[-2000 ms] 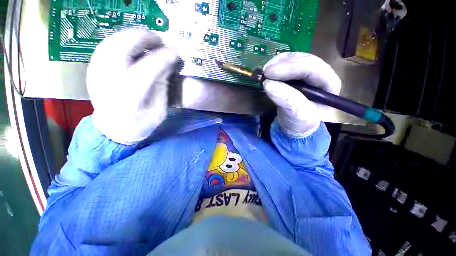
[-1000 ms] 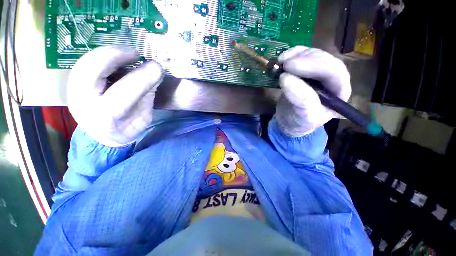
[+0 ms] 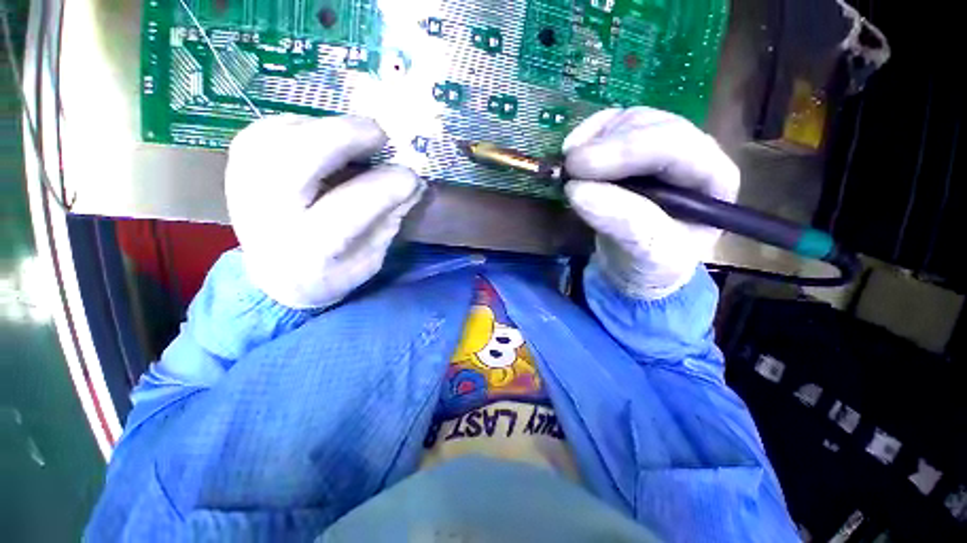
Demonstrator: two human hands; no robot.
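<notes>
The green printed circuit board (image 3: 308, 66) lies on the steel bench top, with strong glare across its middle. My gloved right hand (image 3: 649, 196) is shut on the black soldering iron (image 3: 732, 215) like a pen. The iron's brassy tip points left, over the board's near edge; whether it touches the board I cannot tell. My gloved left hand (image 3: 318, 207) is at the board's near edge, left of the tip, fingers curled. A thin pale strand, the solder wire (image 3: 220, 58), crosses the board's left part to this hand; its end at the fingertips is too fine to see.
The steel bench top (image 3: 488, 217) ends just in front of the blue smock. A dark box with a yellow patch (image 3: 804, 117) stands right of the board. Black racks with white labels (image 3: 838, 414) are at lower right. Red panels (image 3: 175, 255) and a green belt (image 3: 32, 424) are at left.
The board appears further right in view. Against one second ago, my left hand is further right and the iron's tip has moved left and nearer the board's near edge. Both hands keep their grip.
</notes>
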